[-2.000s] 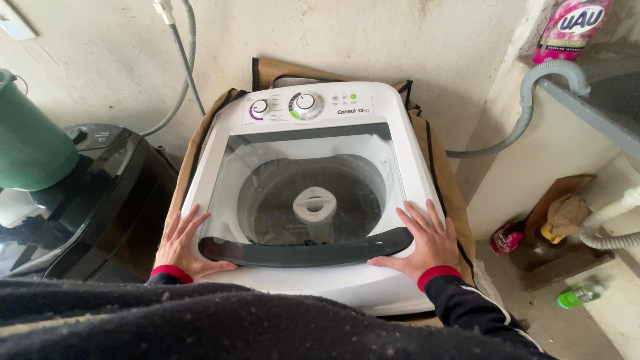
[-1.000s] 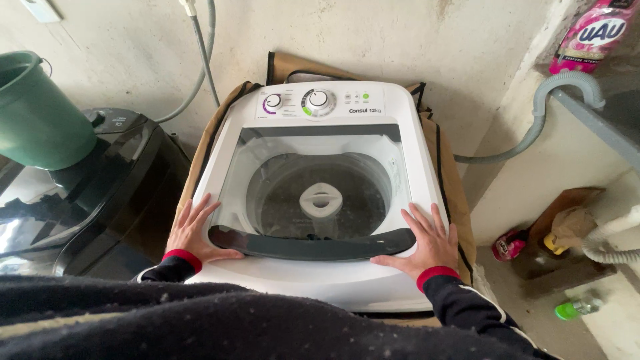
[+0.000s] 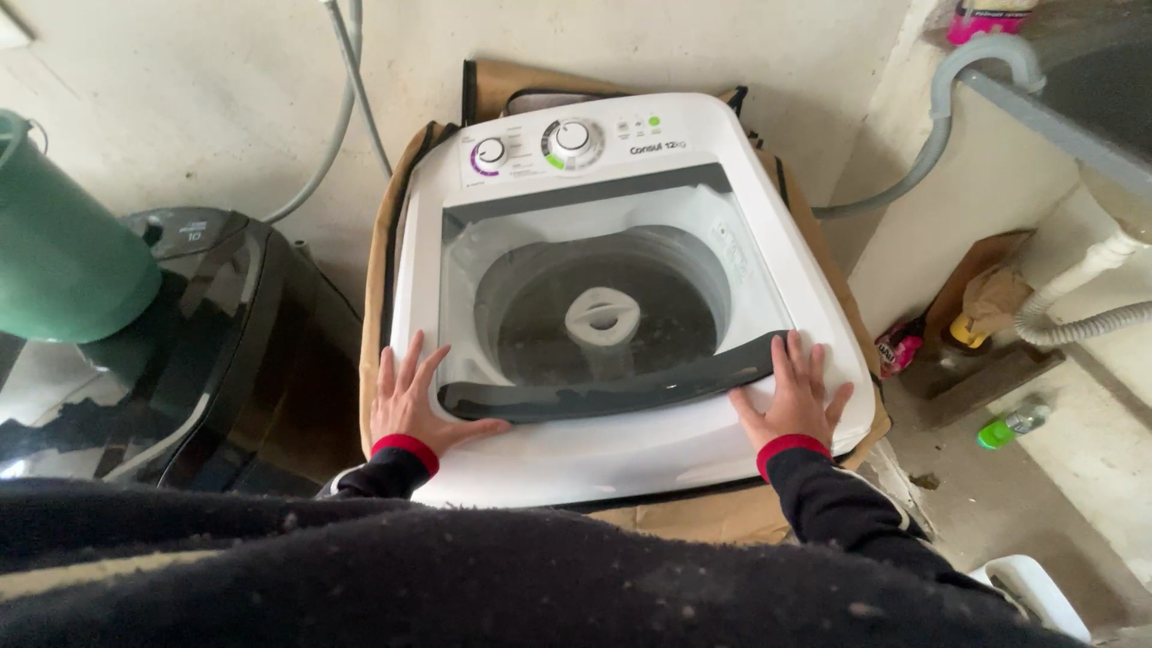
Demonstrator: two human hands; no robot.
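Observation:
A white Consul top-load washing machine (image 3: 540,468) stands before me, with its clear lid (image 3: 756,243) down over the drum and a white agitator (image 3: 602,316). My left hand (image 3: 421,400) rests with spread fingers on the front left corner, beside the end of the dark lid handle (image 3: 612,393). My right hand (image 3: 794,396) lies spread on the front right corner, its fingertips by the handle's other end. Neither hand holds anything. Two knobs, a small one (image 3: 490,151) and a larger one (image 3: 572,136), sit on the rear panel. A tan fabric cover (image 3: 702,515) surrounds the machine.
At left, a green bucket (image 3: 67,243) stands on a black appliance (image 3: 270,360). A grey drain hose (image 3: 936,135) hooks over the sink edge (image 3: 1062,126) at right. Below lie a green-capped bottle (image 3: 1012,426), a pink package (image 3: 898,349) and a corrugated pipe (image 3: 1080,315).
My right hand has shifted slightly inward along the front edge, its fingers now at the end of the handle. My left hand stays at its corner. The view has tilted somewhat.

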